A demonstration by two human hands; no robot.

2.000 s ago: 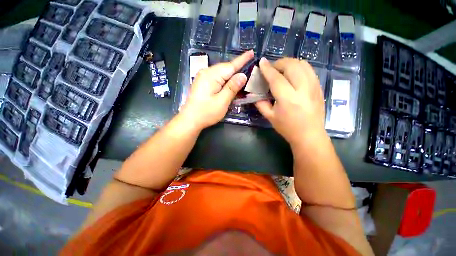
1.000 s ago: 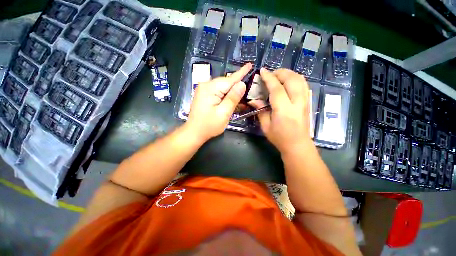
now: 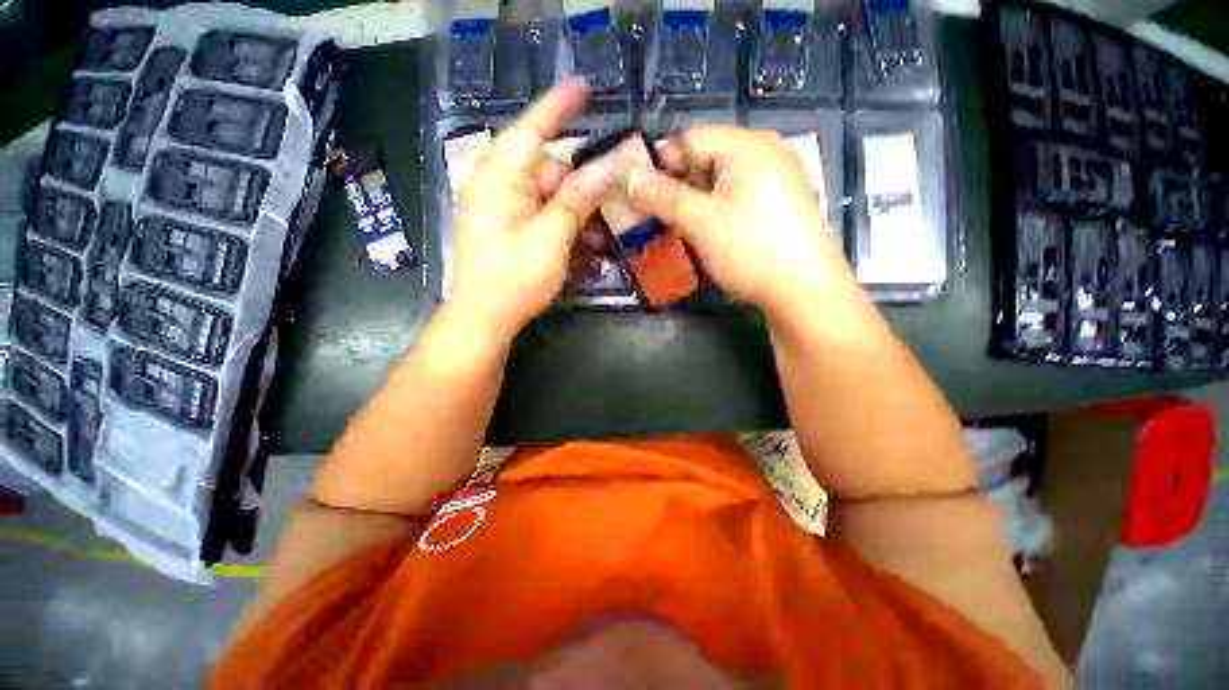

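Observation:
A phone board in a black housing (image 3: 643, 229) is held between both hands above the near row of the clear blister tray (image 3: 954, 202). It tilts, with its pale screen end up, a blue band below and a reddish-brown keypad end toward me. My left hand (image 3: 519, 216) grips its upper left edge with the thumb on it and the index finger stretched out. My right hand (image 3: 741, 209) grips its right side, thumb on the pale screen. No hand tool can be made out. Other boards with blue bands (image 3: 685, 51) lie in the tray's far row.
White housing tray (image 3: 155, 452) with black housings stands at the left. A loose circuit board (image 3: 376, 220) lies between it and the clear tray. A black component tray (image 3: 1004, 290) is at the right. A red bin (image 3: 1170, 472) and cardboard box (image 3: 1089, 506) are at the lower right.
The held unit has turned so its screen, blue band and reddish keypad end now show. The thin dark stick under my right hand no longer shows. The whole view has shifted.

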